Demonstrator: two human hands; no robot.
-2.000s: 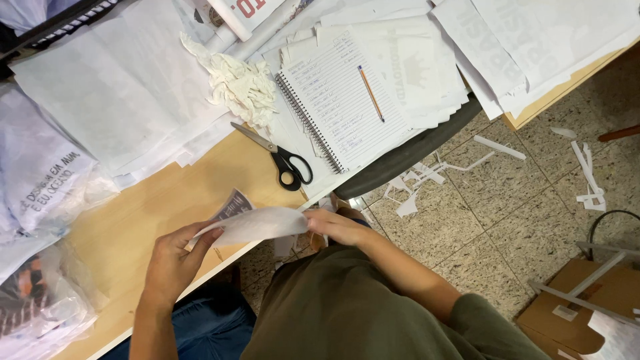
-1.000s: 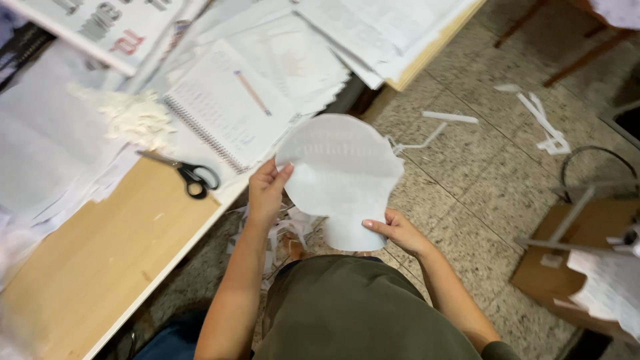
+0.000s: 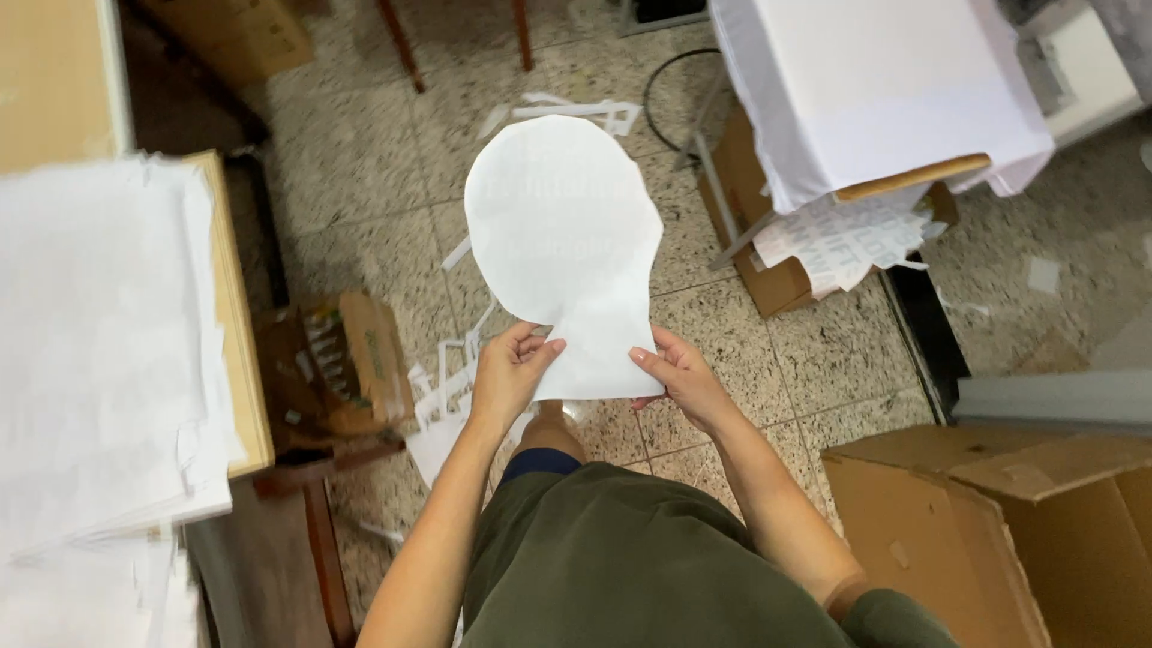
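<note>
A white paper cutout (image 3: 562, 225) with a round upper part and a narrower straight-edged lower part is held out in front of my body. Faint printing shows through it. My left hand (image 3: 515, 369) pinches its lower left edge, thumb on top. On the opposite side my right hand (image 3: 679, 373) grips the lower right edge, also with the thumb on the upper face and the fingers mostly behind the sheet.
Stacked white sheets (image 3: 99, 342) cover the table at left. Paper strips (image 3: 445, 382) litter the speckled tile floor. At right stand a white-draped board (image 3: 864, 99), a box of printed paper scraps (image 3: 832, 247) and a large cardboard box (image 3: 927, 531). A cable (image 3: 652, 103) loops on the floor.
The view has swung right, away from the scissors and notebook. The cutout, edge-on at first, now faces up. My left hand has gone from the cutout's round part to its narrow lower part.
</note>
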